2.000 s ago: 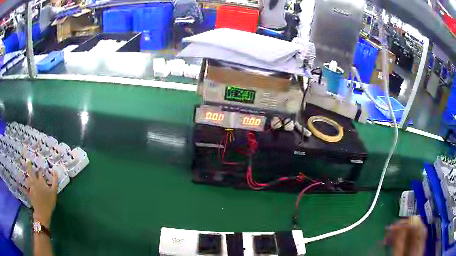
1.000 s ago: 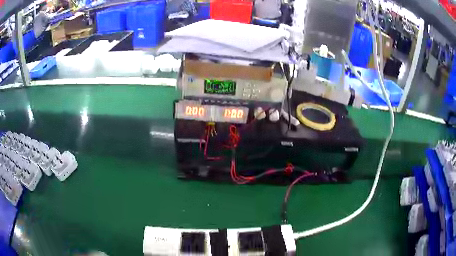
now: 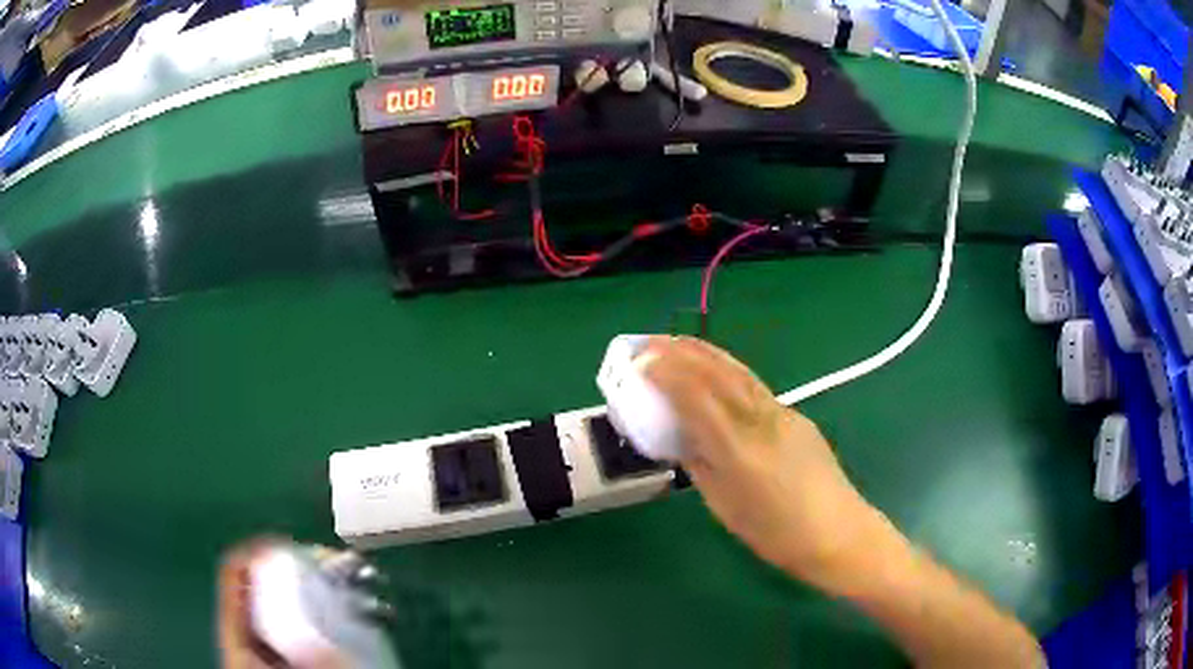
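A long white power strip [image 3: 393, 494] with two black square sockets and black tape lies on the green bench. My right hand [image 3: 739, 438] grips a white adapter [image 3: 637, 392] over the strip's right socket; whether it is plugged in is hidden. My left hand [image 3: 242, 608], blurred and cut by the bottom edge, holds another white adapter [image 3: 301, 614] left of and below the strip, with blurred prongs facing right. A red test lead [image 3: 713, 275] runs down from the black stand to behind my right hand; its end is hidden.
The black stand [image 3: 602, 209] carries a meter with red readouts [image 3: 458, 97], an instrument with a green display [image 3: 474, 26] and a tape ring [image 3: 750, 75]. A white cord [image 3: 949, 248] curves at right. Adapters stand at left [image 3: 98, 350] and by blue sheets [image 3: 1136, 301] at right.
Both hands have come into view, each with a white adapter, the right one at the strip. The view has tilted down, so the strip and stand sit higher in the picture.
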